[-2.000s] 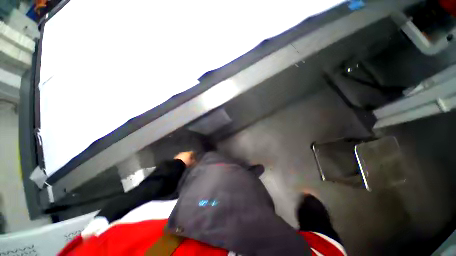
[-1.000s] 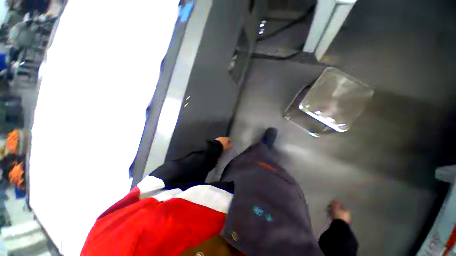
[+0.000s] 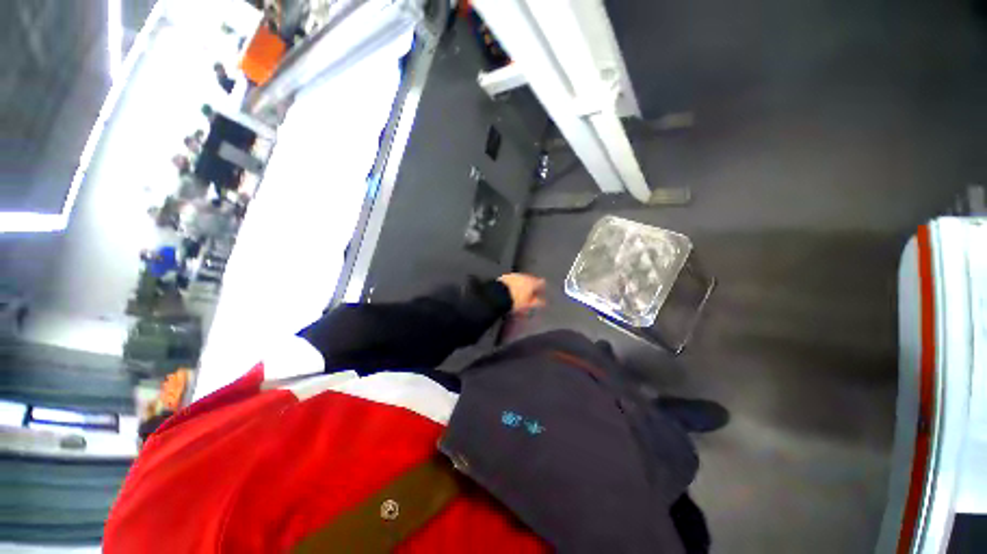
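Note:
My left hand (image 3: 523,292) is small and blurred, at the end of the black sleeve, just left of the stool. I cannot tell whether its fingers are open or hold anything. A gap shows between it and the stool. The low stool (image 3: 626,268) has a square shiny seat and thin metal legs and stands upright on the grey floor ahead of me. My right hand is not visible; only a piece of dark sleeve shows at the bottom, right of my grey apron.
The long dark-grey table with a white sheet (image 3: 284,216) runs along my left. White machine legs (image 3: 584,108) stand beyond the stool. A white-and-orange machine panel (image 3: 959,379) is at the right edge. A dark shoe (image 3: 696,413) shows beside my apron. Blurred people are far back left.
The view has turned and moved forward, so the stool is nearer my left hand and the white-and-orange machine shows more. My right hand has left the visible area.

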